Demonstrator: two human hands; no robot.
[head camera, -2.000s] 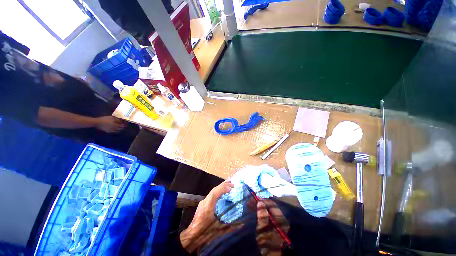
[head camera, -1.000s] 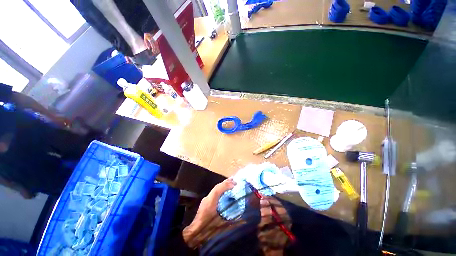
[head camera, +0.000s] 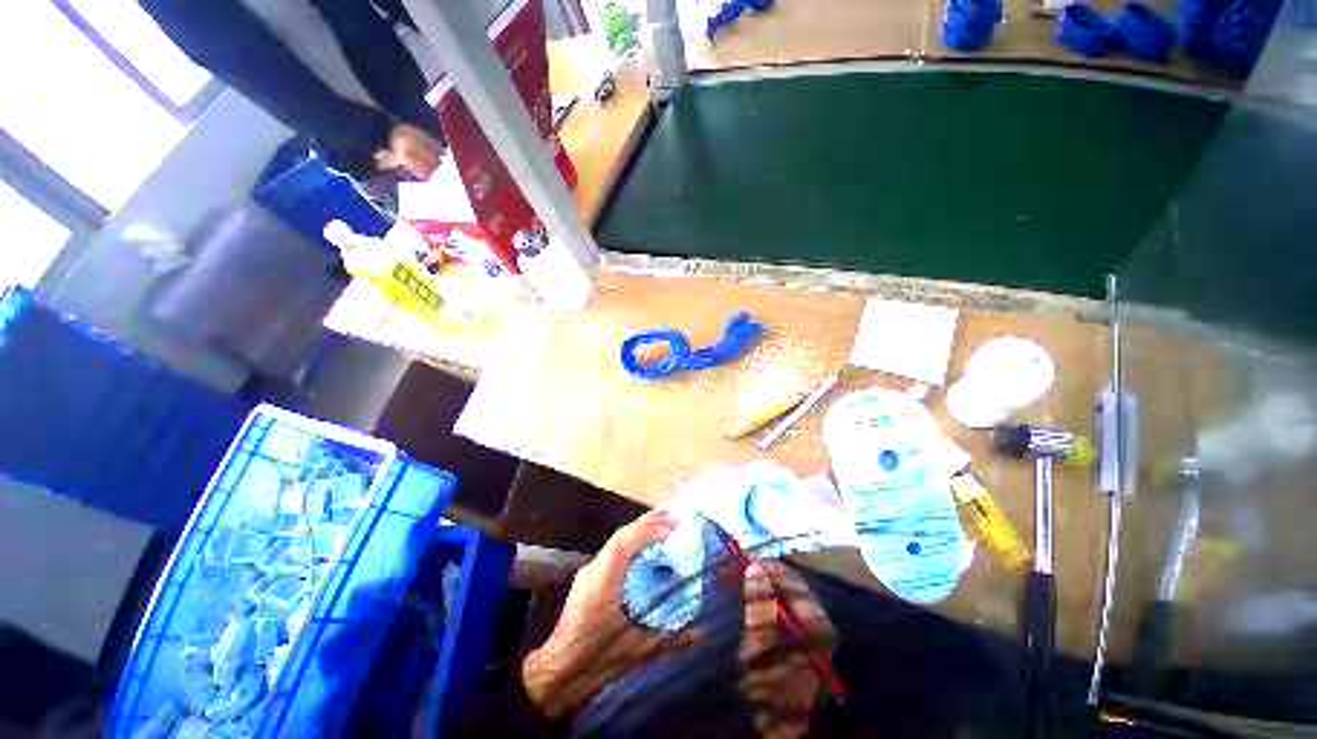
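My left hand (head camera: 585, 635) holds a pale-blue rounded workpiece (head camera: 667, 580) with a dark hole, at the lower middle. My right hand (head camera: 780, 650) grips a slim red-handled tool (head camera: 793, 624), its tip at the workpiece's right side. White and light-blue material (head camera: 751, 508) lies just beyond the hands. A striped light-blue sole-shaped piece (head camera: 898, 495) with two dark holes lies to its right. Dark sleeve and shadow hide part of my right hand.
Hammer (head camera: 1043, 534), yellow cutter (head camera: 991, 521), white round pad (head camera: 1001, 381), white square pad (head camera: 904, 341), blue strap loop (head camera: 690, 348) and slim tan tool (head camera: 766, 416) on the bench. Blue crate of pale pieces (head camera: 412, 556) at left. Green belt (head camera: 910, 173) beyond. A person's hand (head camera: 410, 150) at upper left.
The view has shifted slightly. The person at the left edge has gone from view, and another person's hand shows at upper left. My hands still hold the workpiece and red-handled tool.
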